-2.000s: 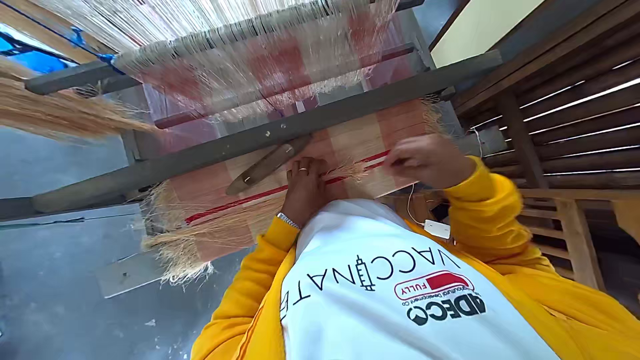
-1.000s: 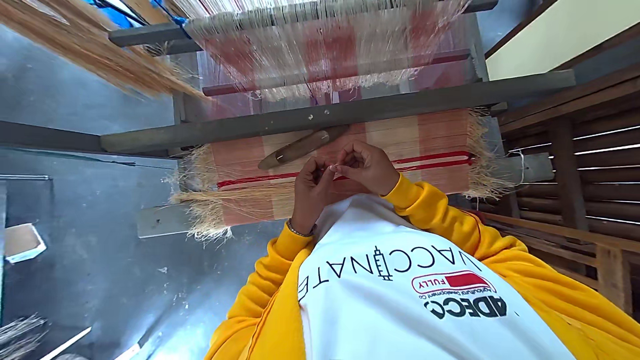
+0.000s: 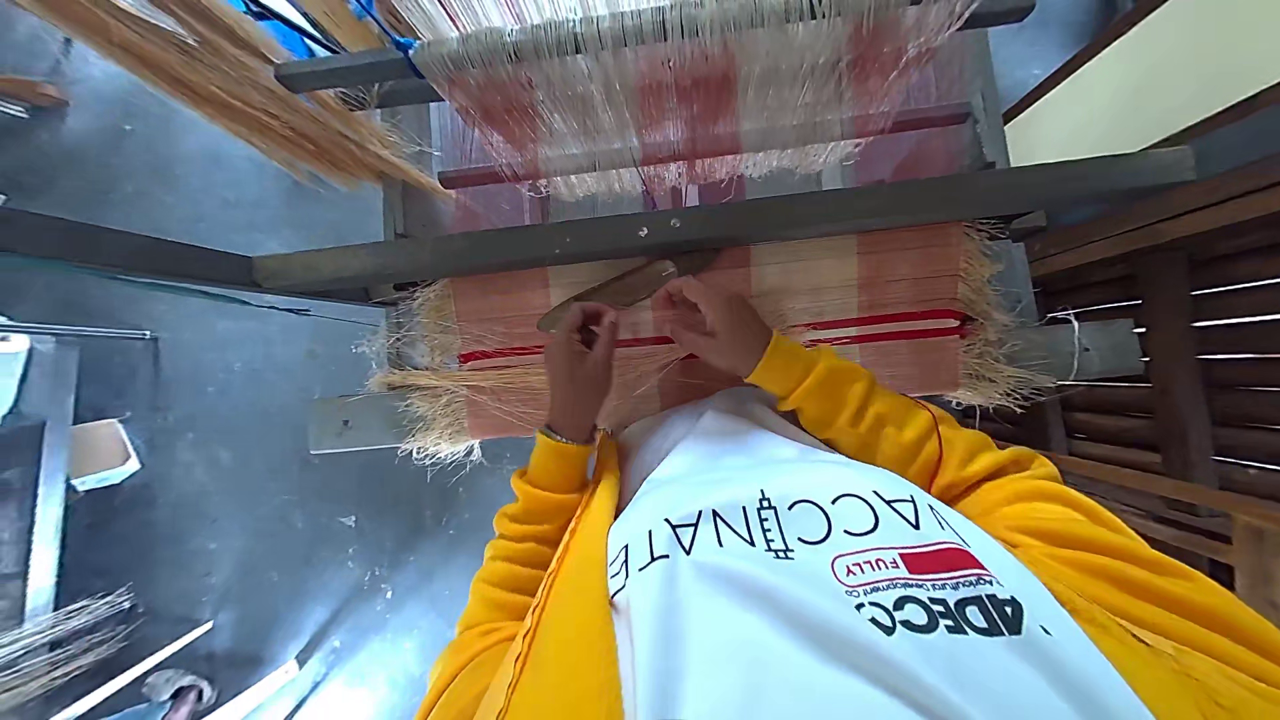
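Observation:
Both my hands are over the woven cloth (image 3: 905, 270) on the loom, which has pink and cream bands, red stripes and fringed side edges. My left hand (image 3: 582, 365) has thumb and fingertips pinched close together near a wooden shuttle (image 3: 610, 295). Beside it, my right hand (image 3: 715, 325) is bent with its fingertips drawn in. Any fine fiber between the fingertips is too thin to make out. The shuttle lies slanted on the cloth, just above my left hand. A bundle of loose tan fibers (image 3: 480, 378) rests across the cloth's left part.
A wooden loom beam (image 3: 600, 228) crosses above the cloth, with pale warp threads (image 3: 690, 80) beyond it. Tan fibers (image 3: 240, 90) hang at the upper left. At the right stands a slatted wooden wall (image 3: 1230, 370). An open box (image 3: 103, 453) and part of a person's foot (image 3: 180, 688) show at the left.
My right hand has come in from the right toward my left hand. The two hands, close together one second ago, are now slightly apart. The shuttle stays on the cloth.

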